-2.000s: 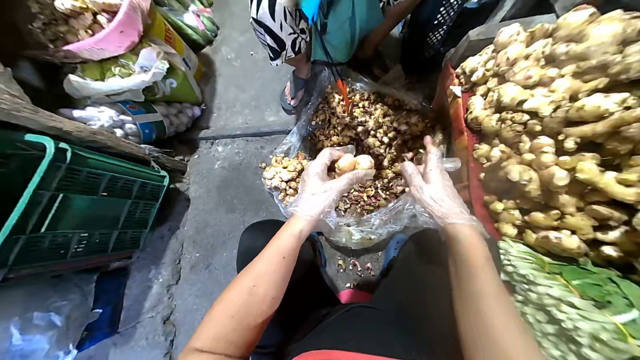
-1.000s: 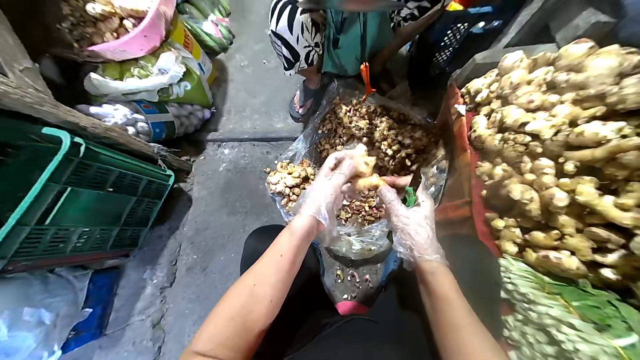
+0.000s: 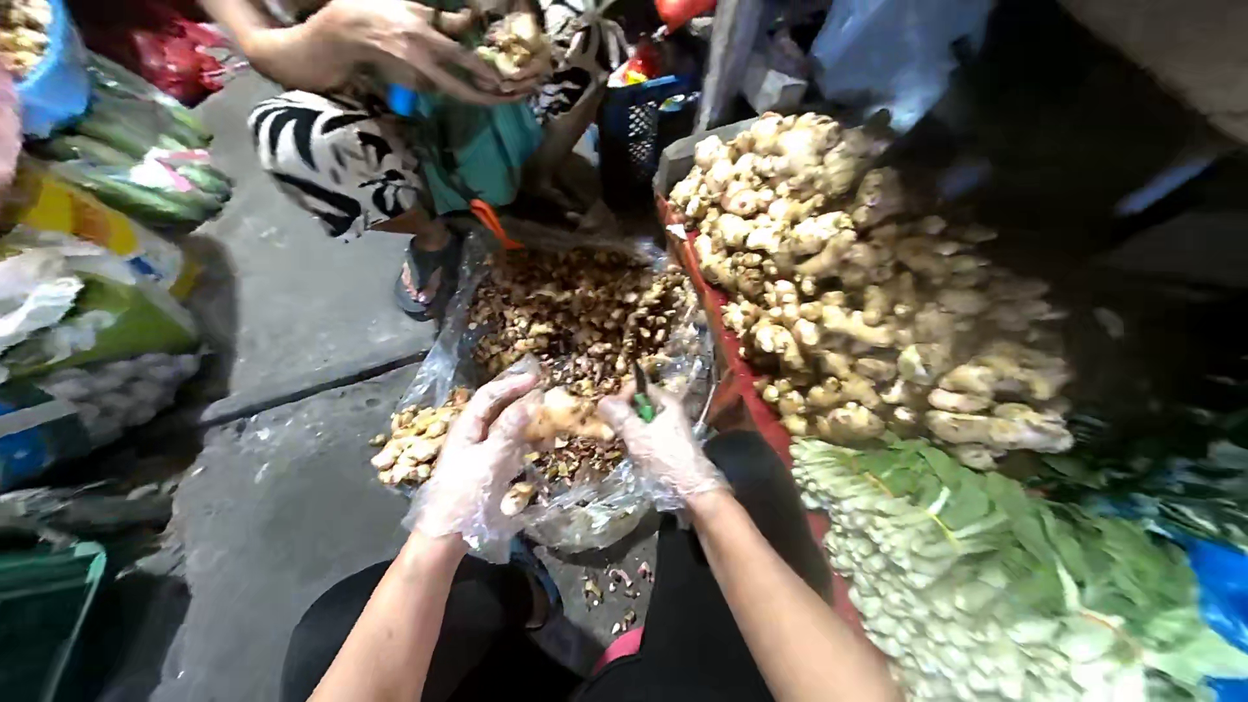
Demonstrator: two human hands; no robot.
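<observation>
My left hand [image 3: 483, 453], in a clear plastic glove, holds one end of a pale piece of ginger root [image 3: 564, 414]. My right hand [image 3: 663, 439], gloved likewise, touches the root's other end and holds a small knife with a green handle [image 3: 643, 406], its dark blade pointing up. Both hands are above a clear plastic bag [image 3: 585, 512] spread open on the ground. Small dark ginger pieces [image 3: 575, 302] fill the bag, and cleaner, paler pieces [image 3: 414, 444] lie in a heap at its left side.
A large pile of ginger [image 3: 838, 292] lies behind a red edge at right, with bundled pale green vegetables [image 3: 955, 565] nearer me. Across the bag, a crouching person's hands [image 3: 419, 44] hold ginger. A green plastic crate [image 3: 49, 604] and filled bags [image 3: 97, 322] stand at left.
Two seconds ago my left hand held rounder pieces and my hands were apart; now both are at one longer root. The other person's hands have come into view. The view has shifted right.
</observation>
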